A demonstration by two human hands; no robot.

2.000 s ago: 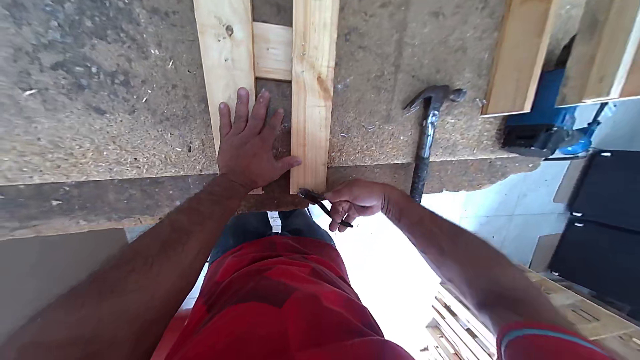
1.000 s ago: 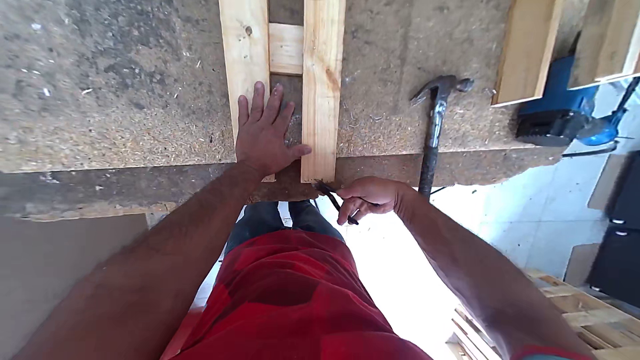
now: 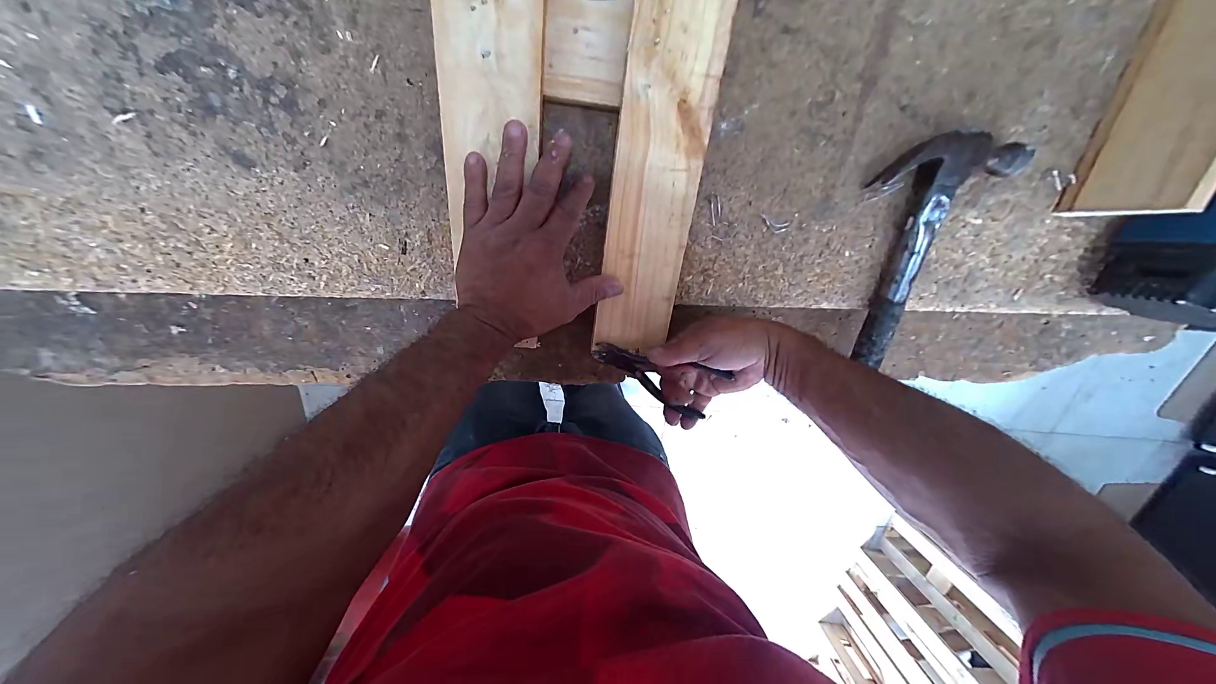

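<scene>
My left hand (image 3: 522, 242) lies flat with fingers spread on the left wooden board (image 3: 489, 85), its thumb reaching onto the right wooden board (image 3: 662, 161). Between the two boards a short wooden crosspiece (image 3: 584, 52) shows at the top. My right hand (image 3: 717, 366) holds a pair of dark pliers (image 3: 651, 375), whose jaws are at the near end of the right board; the handles are spread. Whether the jaws grip anything is too small to tell. A claw hammer (image 3: 917, 228) rests on the worktable to the right, near my right forearm.
The chipboard worktable (image 3: 237, 218) has a rough near edge and bears wood chips. Loose nails (image 3: 1062, 179) lie near another wooden piece (image 3: 1154, 114) at the right, beside a black and blue object (image 3: 1164, 271). Slatted wooden pallets (image 3: 912, 608) stand low at the right.
The handles of the pliers look more spread than before. The left hand stays flat on the boards, and the right hand stays at the board's near end.
</scene>
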